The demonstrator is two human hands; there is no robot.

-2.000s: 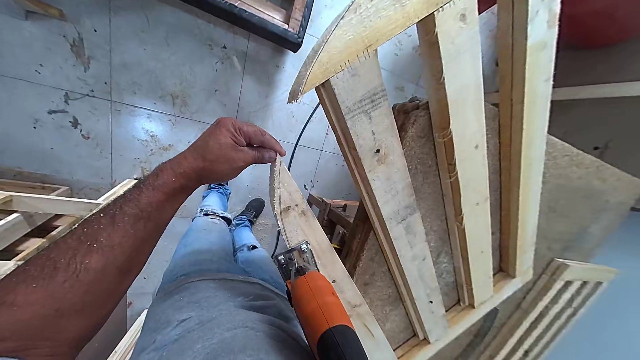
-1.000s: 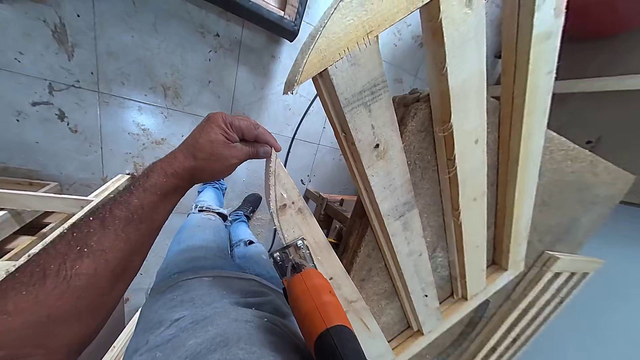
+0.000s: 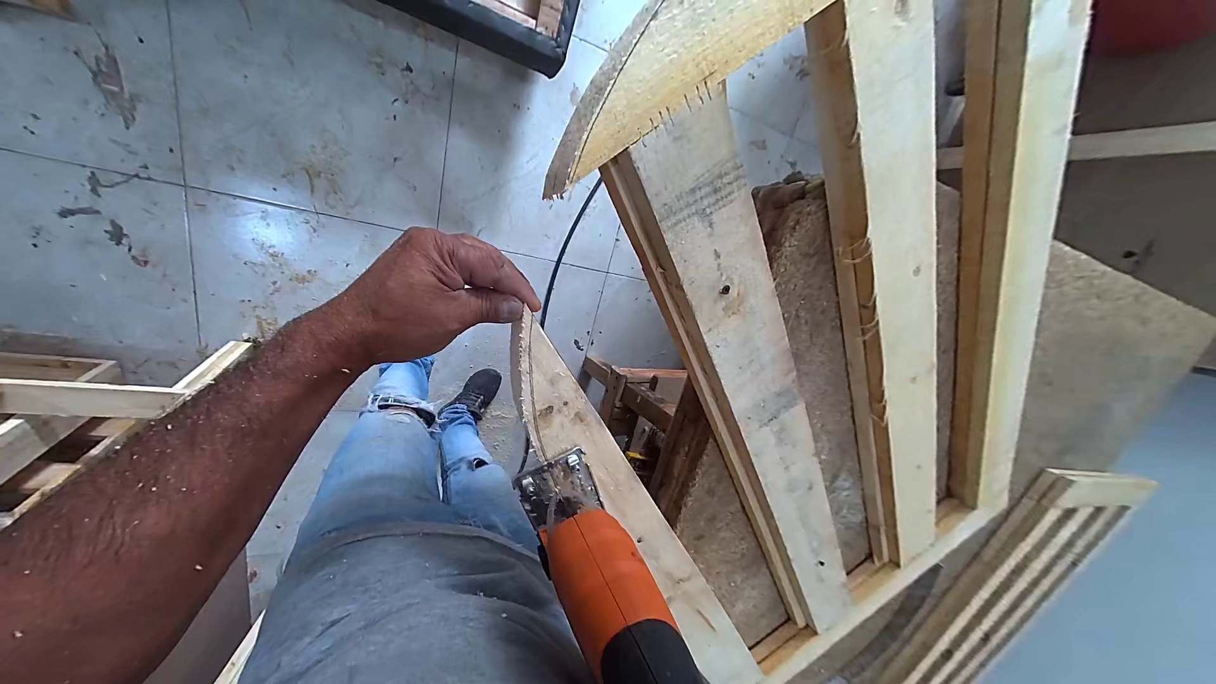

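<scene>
Thumb and fingers of my left hand (image 3: 446,285) pinch the narrow tip of a wooden board (image 3: 617,484) with a curved edge. An orange and black jigsaw (image 3: 608,589) rests with its metal base plate on this board, by a drawn curved line. Its rear end leaves the picture at the bottom, and my right hand is out of view. To the right of the board is a frame of wooden slats (image 3: 750,323), topped by a curved wooden piece (image 3: 665,85) with a splintered lower edge.
A black cable (image 3: 568,237) runs over the tiled floor (image 3: 304,114) behind the board. Wooden frames (image 3: 95,399) stand at the left, and a dark-edged frame (image 3: 513,43) lies at the top. A slatted wooden piece (image 3: 1035,570) is at lower right. Below the slats lies a particle board (image 3: 1102,323).
The jigsaw's base plate has moved slightly along the board toward the tip. My left hand keeps its pinch on the board's tip.
</scene>
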